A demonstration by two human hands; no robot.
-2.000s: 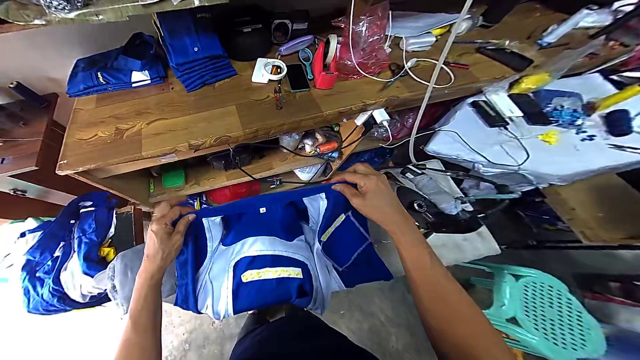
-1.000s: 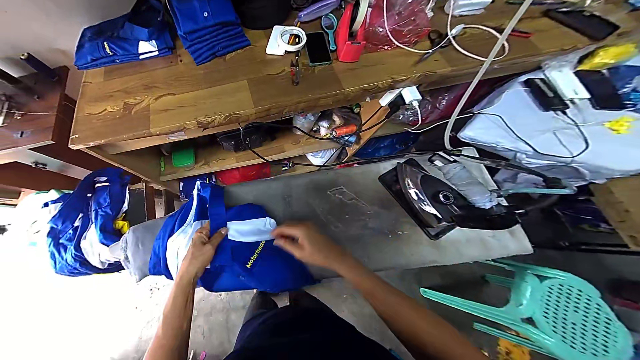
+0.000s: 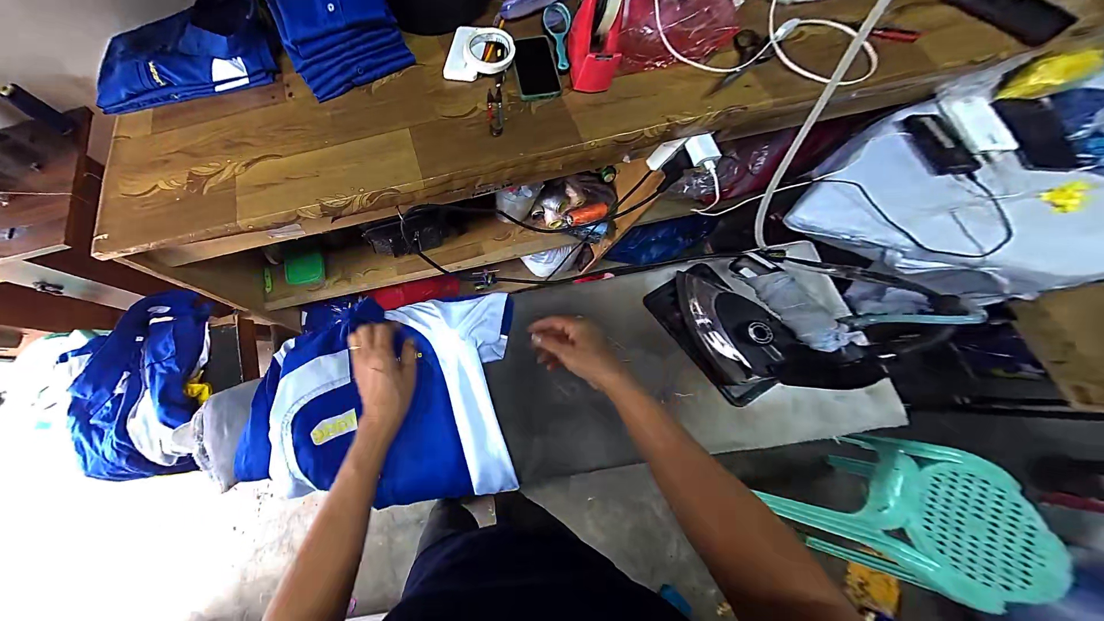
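Note:
A blue and light-blue shirt lies spread on the grey ironing surface, with a yellow-lettered patch on it. My left hand rests flat on the shirt's upper part, fingers pointing toward the shelf. Just beyond the short sleeve, my right hand hovers over the grey cloth, fingers apart and holding nothing. Farther right a black electric iron sits on a dark rest, its handle end wrapped in pale cloth. At the far left, more blue garments hang in a heap beside the board's end.
Folded blue shirts, a tape roll, a phone and a red tape dispenser stand on the wooden table. Cables cross the shelf below. A turquoise plastic chair stands at the lower right.
The shirt, held up by both hands two seconds ago and bunched one second ago, now lies spread out. My right hand has come away from it; my left hand lies on top.

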